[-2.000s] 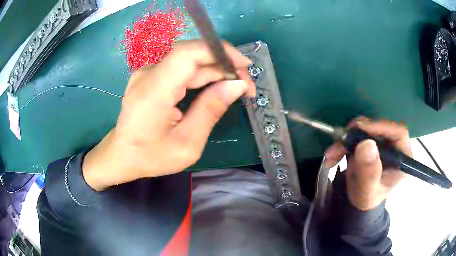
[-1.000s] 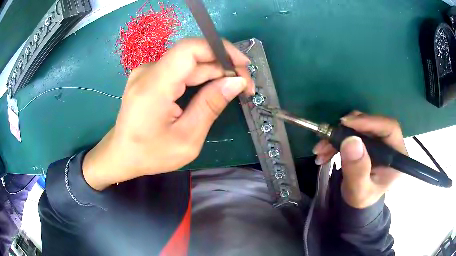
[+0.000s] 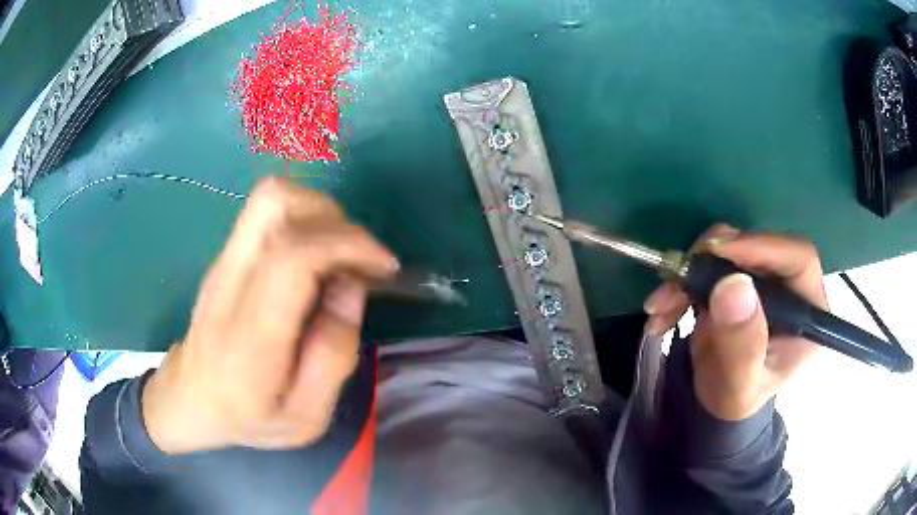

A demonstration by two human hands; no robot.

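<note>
A grey strip housing (image 3: 548, 216) with a row of several silvery round parts lies tilted on the green mat, its lower end over my lap. My right hand (image 3: 744, 312) holds the soldering iron (image 3: 794, 320) by its black handle. The iron's tip is at the strip, just below the second round part from the top. My left hand (image 3: 266, 322), blurred, is left of the strip and holds the tweezers (image 3: 407, 284), which point right. Their tips are blurred, so I cannot tell whether they grip a wire.
A pile of short red wires (image 3: 300, 91) lies at the upper left. Stacked strip housings (image 3: 85, 80) stand at the far left, with a white tag (image 3: 28, 241) and a thin strand (image 3: 151, 177) below. A black iron stand (image 3: 880, 131) is at the far right.
My left hand has moved down and left, away from the strip, and the tweezers now point right instead of up. The iron has shifted slightly; its tip stays at the strip.
</note>
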